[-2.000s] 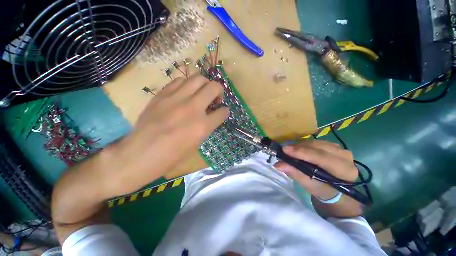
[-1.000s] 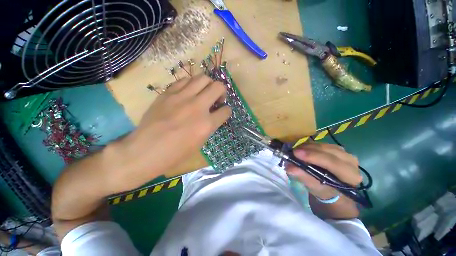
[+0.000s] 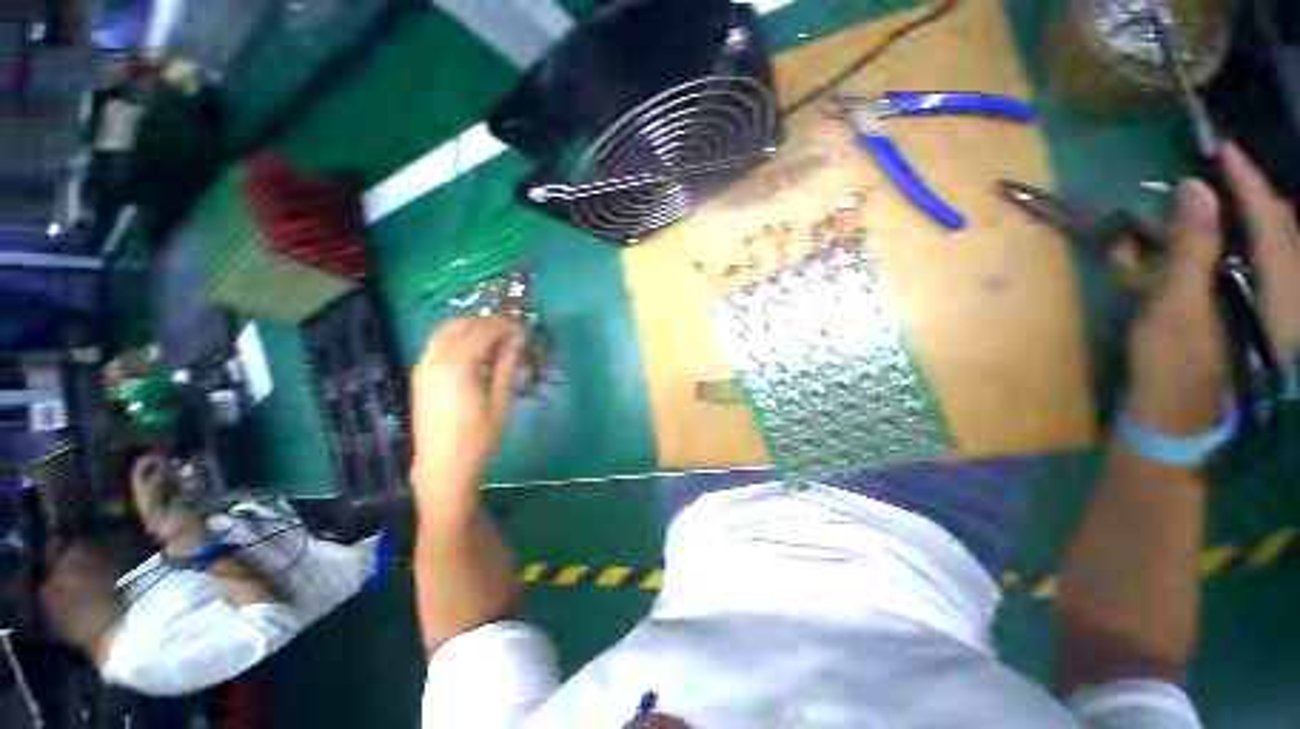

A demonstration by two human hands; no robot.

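Note:
The circuit board panel [image 3: 855, 392] lies on the cardboard mat [image 3: 998, 328], its upper part washed out by glare. Small leaded parts [image 3: 777, 245] stand along its far edge. My left hand [image 3: 463, 392] is at the near-left side of the pile of red-wired parts [image 3: 535, 349]; blur hides whether its fingers hold one. My right hand [image 3: 1190, 306], with a pale blue wrist band, grips the black soldering iron [image 3: 1237, 278]. The iron points up to the round tip cleaner [image 3: 1141, 50] with silvery contents; the exact tip contact is unclear.
A black fume fan [image 3: 663, 157] stands behind the mat. Blue-handled cutters [image 3: 912, 178] lie on the mat, and blurred long-nose pliers [image 3: 1062, 214] lie near my right hand. Green wires [image 3: 456, 257] lie beyond the pile. Another person [image 3: 214, 598] is at lower left.
My left hand has left the panel and moved left to the red-wired pile. My right hand has moved the iron off the panel, up and right. The view has shifted, showing more left.

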